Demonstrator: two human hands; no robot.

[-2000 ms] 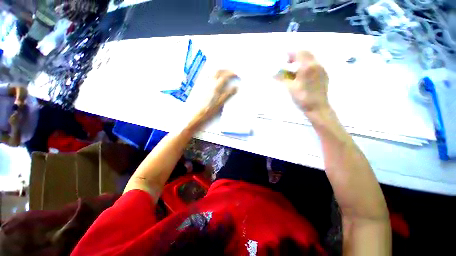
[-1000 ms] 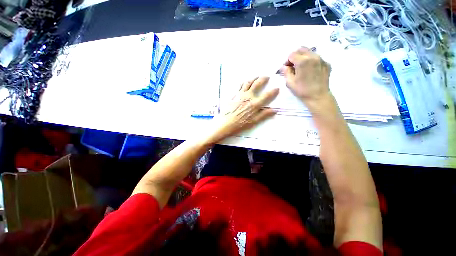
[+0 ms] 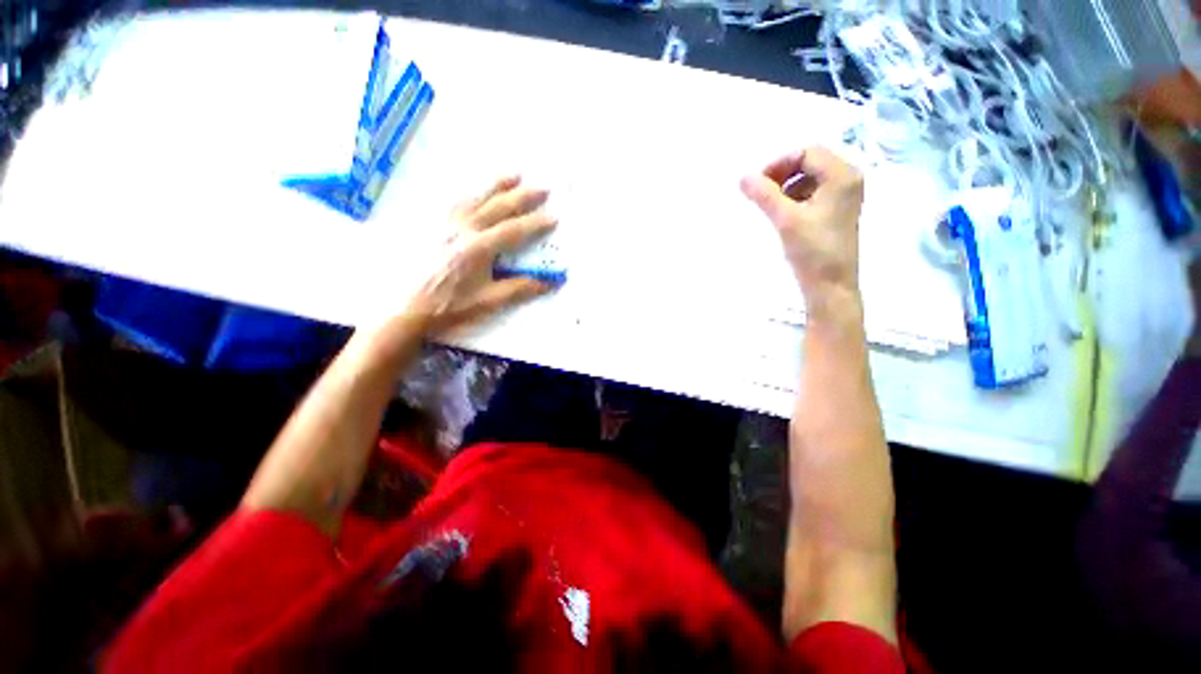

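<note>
A white carton with a blue edge (image 3: pixel 537 267) lies on the white table, partly under my left hand (image 3: pixel 487 257). My left fingers are spread over it and the thumb is on its near side; its end shows between them. My right hand (image 3: pixel 806 217) is raised to the right of it, apart from it, with curled fingers and thumb near the index finger. Whether a tiny thing is between these fingertips cannot be seen. Blue-edged cartons (image 3: pixel 393 119) stand fanned at the left.
A white-and-blue box (image 3: pixel 1004 290) lies at the right, below a heap of coiled white cables (image 3: pixel 981 99). Thin white sheets (image 3: pixel 876 336) lie near the front edge. A yellow-green strip (image 3: pixel 1091 329) runs beside the box. Another person's hand (image 3: pixel 1170 103) and sleeve show at far right.
The view has shifted. My left hand has moved left, away from my right hand. The dark slim thing seen at my right fingertips no longer shows. Another person's hand has appeared at the right.
</note>
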